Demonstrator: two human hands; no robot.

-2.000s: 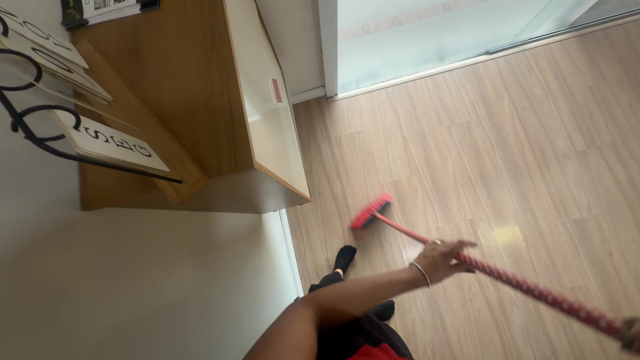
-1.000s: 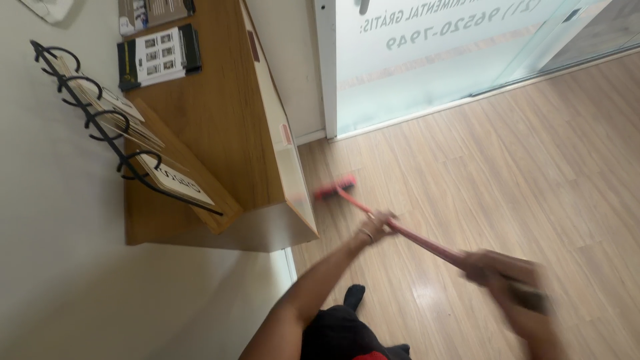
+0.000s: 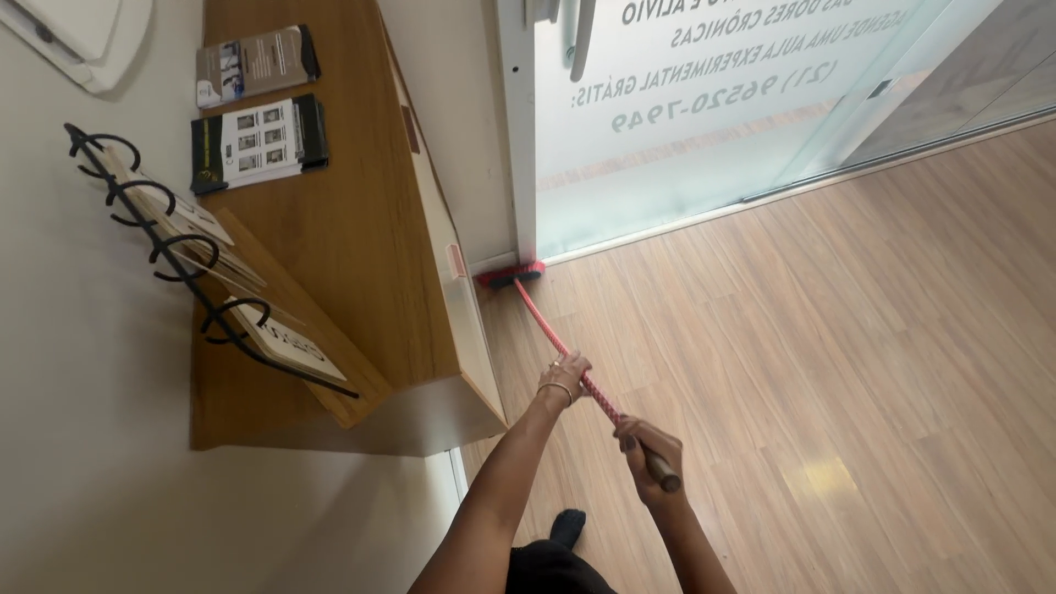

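Note:
A push broom with a red and black head [image 3: 511, 275] rests on the wood-look floor, in the corner where the wall meets the glass door's frame. Its red patterned handle [image 3: 538, 318] slants from there down toward me. My left hand [image 3: 566, 375], with a bracelet at the wrist and a ring, is closed round the middle of the handle. Closer to me, my right hand [image 3: 652, 454] grips the upper part of the handle, and the brown end sticks out past it.
On the left a wooden cabinet [image 3: 330, 239] carries a ring-bound flip calendar [image 3: 285, 338] and stacks of leaflets [image 3: 260, 144]. A frosted glass door [image 3: 676, 148] bearing writing stands ahead. The laminate floor [image 3: 784, 346] spreads to the right. My dark-socked foot [image 3: 568, 528] is below.
The broom head has moved from the open floor beside the cabinet into the corner by the door frame. My right hand has come in from the right, nearer my left hand.

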